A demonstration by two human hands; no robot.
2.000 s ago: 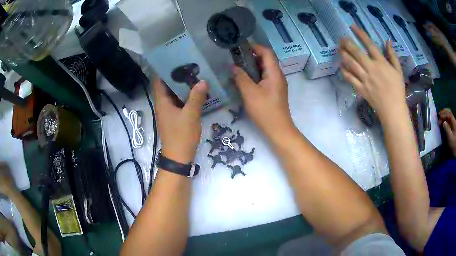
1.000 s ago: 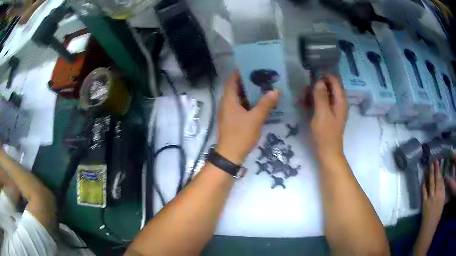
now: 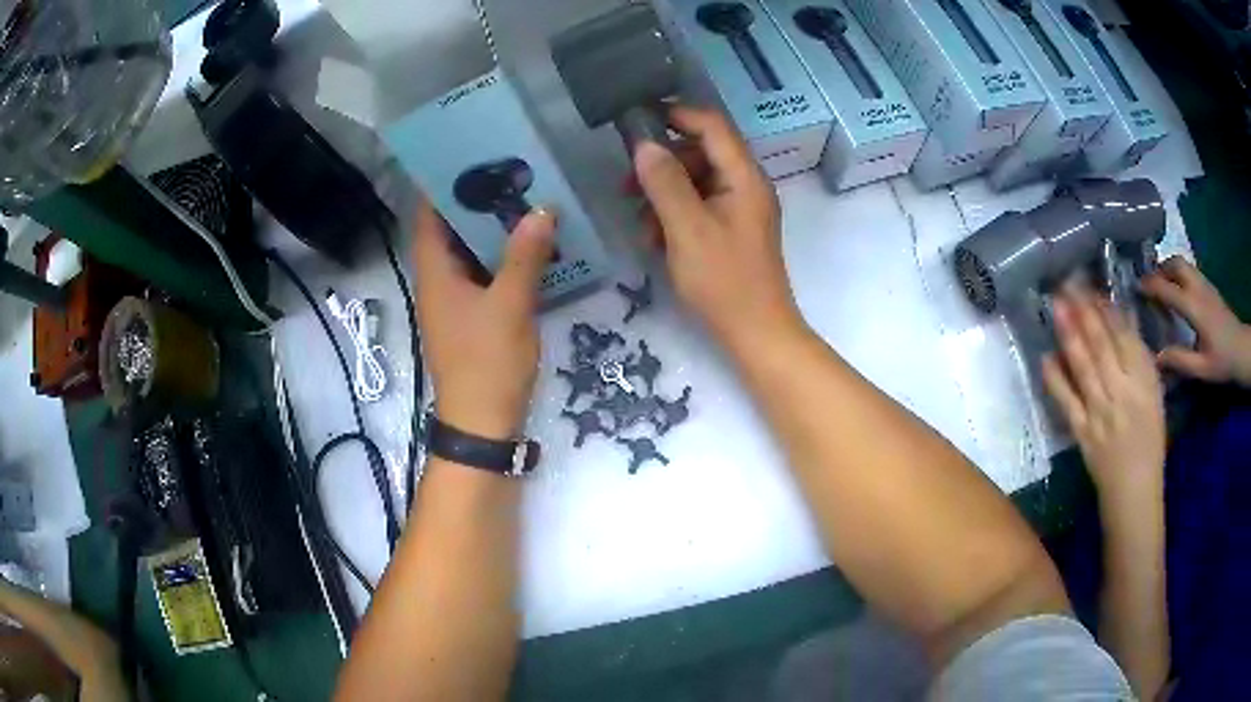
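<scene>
My left hand (image 3: pixel 483 281) grips the lower left part of a pale blue retail box (image 3: pixel 467 144) whose upper flaps stand open and show a pale inside. My right hand (image 3: pixel 716 226) grips the handle of a dark grey mini fan (image 3: pixel 616 62), its drum-like head up, just right of the box. The fan and box are close; I cannot tell whether they touch. A pile of small dark three-armed parts (image 3: pixel 620 387) lies on the white sheet below, between my forearms.
Printed boxes (image 3: pixel 878 137) stand in a row at the far right. Another person's hands (image 3: pixel 1109 359) are at grey fans (image 3: pixel 1063 233) on the right. At left are a white cable (image 3: pixel 360 350), black cords (image 3: pixel 318 473), a tape roll (image 3: pixel 158 350) and a dark upright device (image 3: pixel 281 151).
Since one second ago the view has shifted, with things now further left. The fan in my right hand has tilted. The other person's hands have moved up onto the grey fans.
</scene>
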